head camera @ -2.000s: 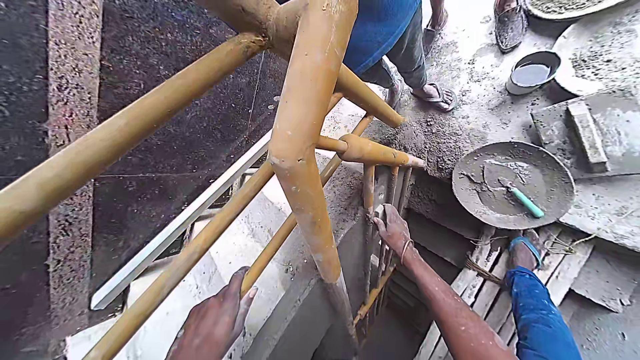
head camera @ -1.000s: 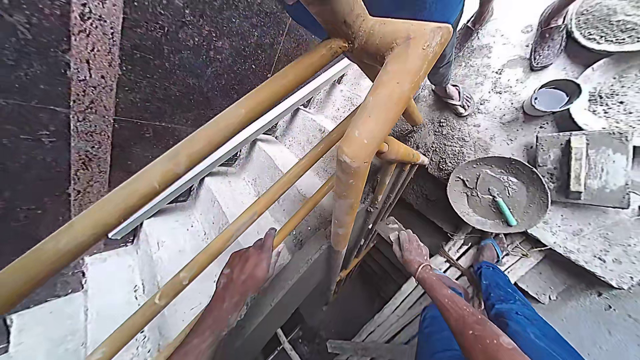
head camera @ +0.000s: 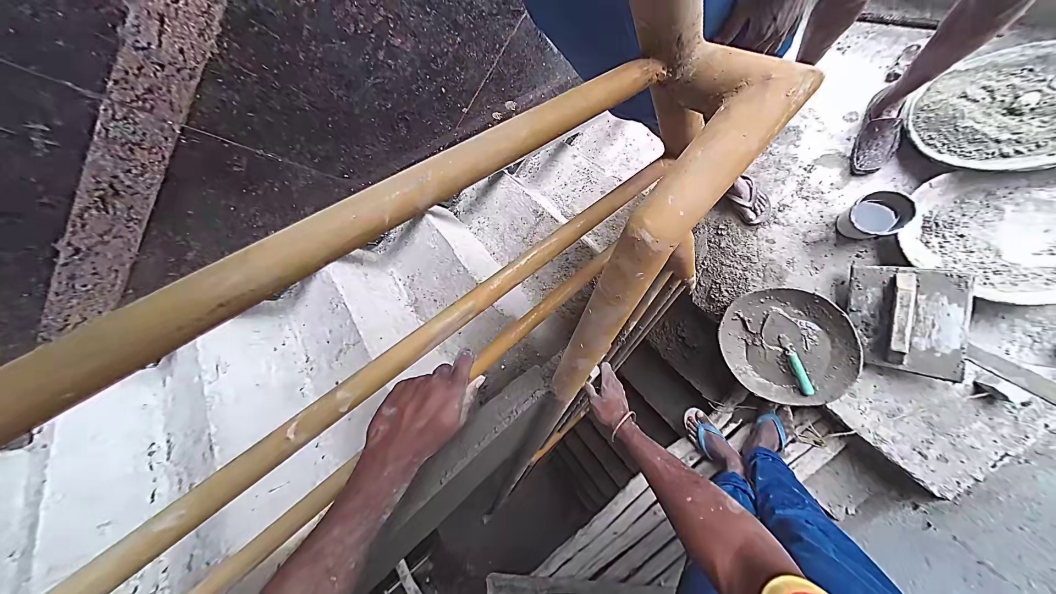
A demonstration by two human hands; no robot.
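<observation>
My left hand (head camera: 425, 412) is closed around the lowest visible yellow stair rail (head camera: 516, 334) at the lower middle. To its right, my right hand (head camera: 609, 400) grips the railing's thin metal bars (head camera: 652, 318), just beyond the thick yellow newel post (head camera: 615, 309). Above my left hand run a middle rail (head camera: 462, 309) and the thick top handrail (head camera: 330, 247). At the right, a round mortar pan (head camera: 747, 363) holds grey mortar and a trowel with a green handle (head camera: 799, 373).
Plastered stair steps (head camera: 330, 330) lie beyond the rails. Wooden planks (head camera: 627, 528) span a dark gap near my feet. A plasterer's float (head camera: 903, 318) rests on a board (head camera: 949, 305), near a water container (head camera: 874, 216) and mortar basins (head camera: 982, 107). Other people stand at the top.
Both feet now show side by side on the planks, where two seconds ago only one was in view. The view has shifted. Both hands remain at the railing.
</observation>
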